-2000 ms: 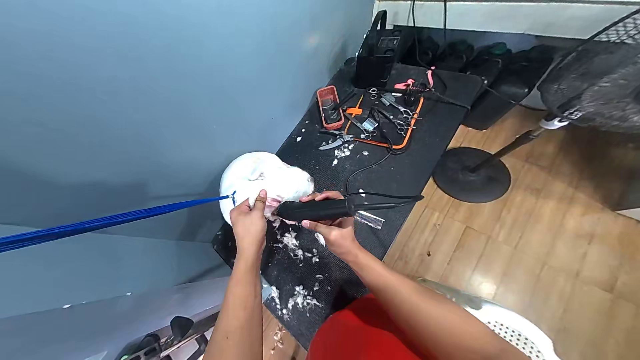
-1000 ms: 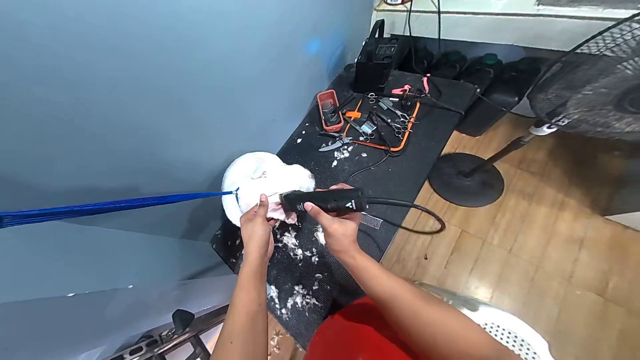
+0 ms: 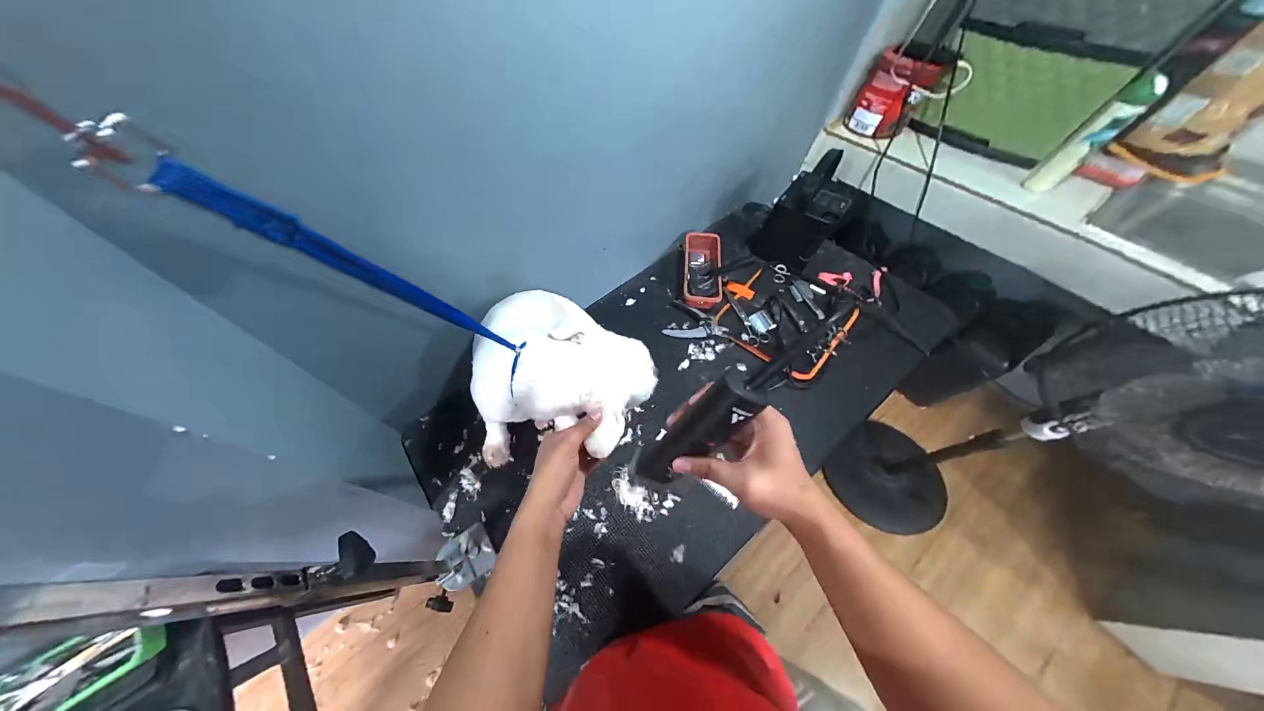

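A white short-coated dog [image 3: 563, 365] stands on the black grooming table [image 3: 632, 583], its head toward the right. A blue grooming leash [image 3: 375, 276] runs to a loop around its neck or body. My left hand [image 3: 565, 462] grips one of the dog's legs beneath the chest. Held in my right hand [image 3: 755, 464] is a black corded electric clipper [image 3: 701, 425], apart from the dog and to its right. Tufts of white hair [image 3: 637, 494] lie scattered on the mat.
Behind my right hand lie shears [image 3: 686, 333], combs, an orange-edged holder [image 3: 829, 351] and a red plastic basket [image 3: 702, 269]. A black caddy [image 3: 805, 212] occupies the far end. A pedestal fan [image 3: 886, 479] stands at right; a metal arm [image 3: 296, 583] is at lower left.
My right hand has drawn the clipper away from the dog, where it was close to the front of the body. My left hand remains at the dog. The view has shifted.
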